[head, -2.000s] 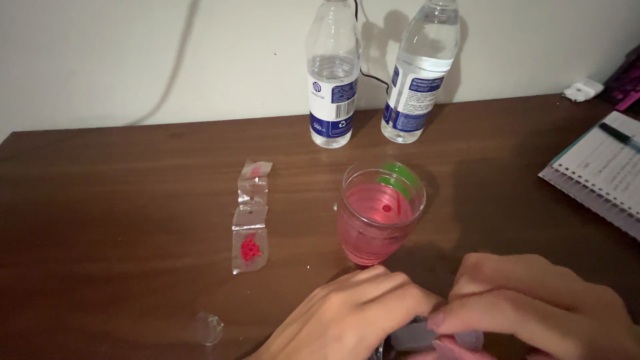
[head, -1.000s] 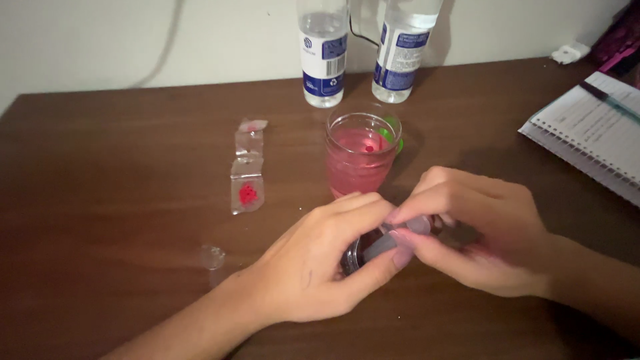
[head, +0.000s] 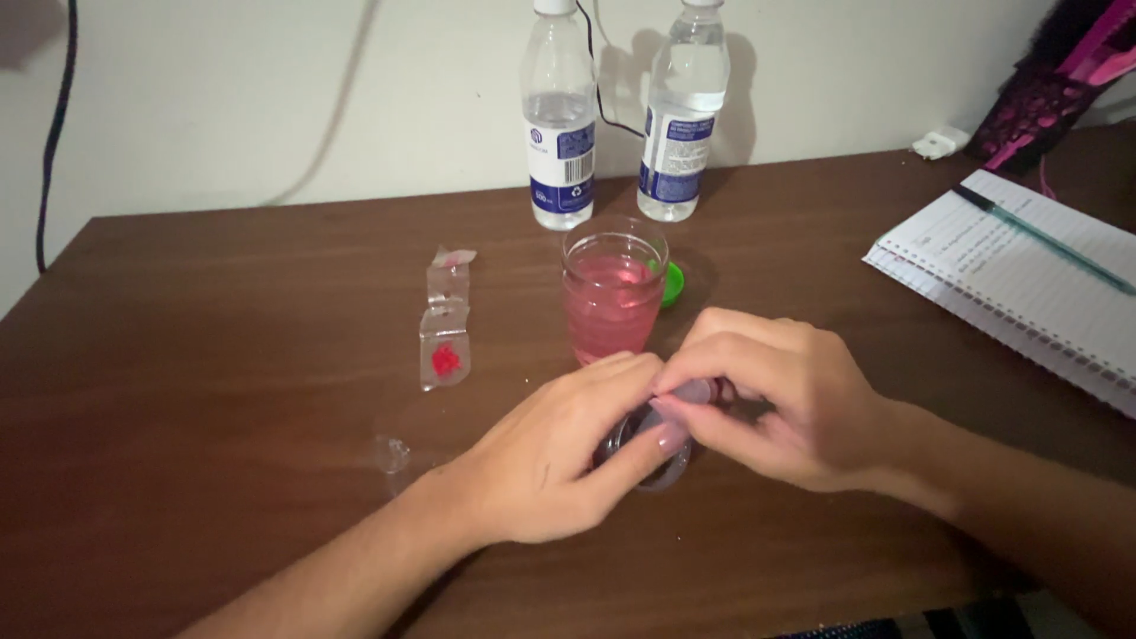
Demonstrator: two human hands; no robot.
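My left hand (head: 568, 453) is closed around a small clear round container (head: 666, 466), whose rim shows below its thumb. A greyish translucent piece (head: 694, 392) is pinched between the thumb and fingers of my right hand (head: 781, 399), touching my left fingertips; its exact kind is unclear. Just beyond my hands stands a clear glass of pink liquid (head: 612, 306). A green plastic lid (head: 670, 284) lies partly behind the glass. To the left, a small clear plastic bag with red material (head: 445, 359) lies flat. My fingers hide much of what they hold.
Two plastic water bottles (head: 561, 169), (head: 682, 133) stand near the wall. On the right lie a spiral notebook (head: 1003, 293) with writing and a teal pen (head: 1047, 240). A crumpled clear plastic scrap (head: 392, 454) is left of my left hand. A white plug adapter (head: 941, 142) sits at the back right.
Both hands, low behind the glass's near side two seconds ago, now show more fully over the table. They remain together at the small container. The view has shifted.
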